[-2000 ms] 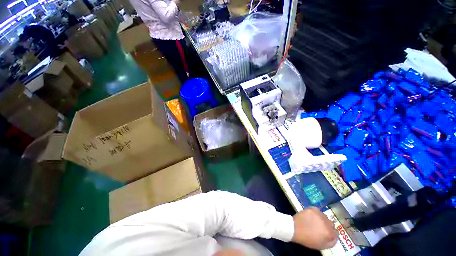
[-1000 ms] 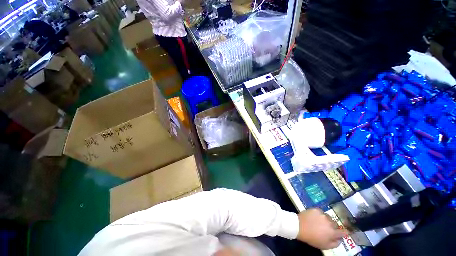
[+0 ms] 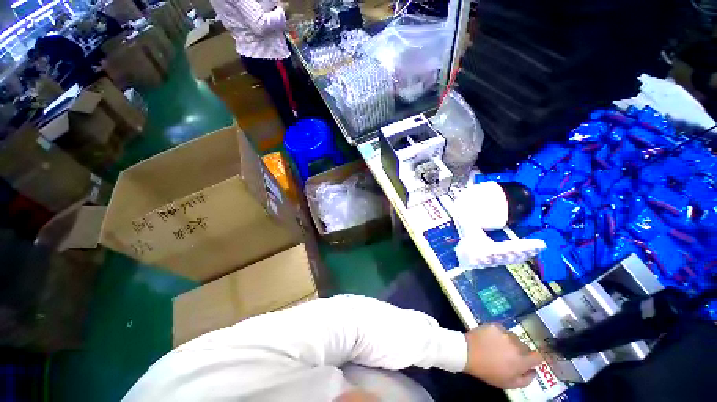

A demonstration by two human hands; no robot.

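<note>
My left hand (image 3: 503,357), in a white sleeve, is at the bench edge beside the silvery-grey fixture (image 3: 580,312). Its fingers are bent together with the tips at the fixture's near end; whether they hold anything is hidden. A long black tool (image 3: 613,328) lies across the view over the fixture. A blurred skin-coloured patch is cut off at the bottom edge; I cannot tell if it is my right hand. A white unit with a round, black-ended head (image 3: 483,206) and ribbed panel stands on the bench left of the fixture.
A large heap of blue packs (image 3: 613,196) covers the back of the bench. A second metal fixture (image 3: 415,157) stands farther along. Open cartons (image 3: 196,228), a blue stool (image 3: 309,141) and a carton with clear bags (image 3: 346,206) are on the green floor. A person (image 3: 253,31) stands beyond.
My left hand has moved slightly right and up along the bench edge towards the fixture, with its fingertips now partly over the BOSCH print. The white unit and the blue packs stay in place.
</note>
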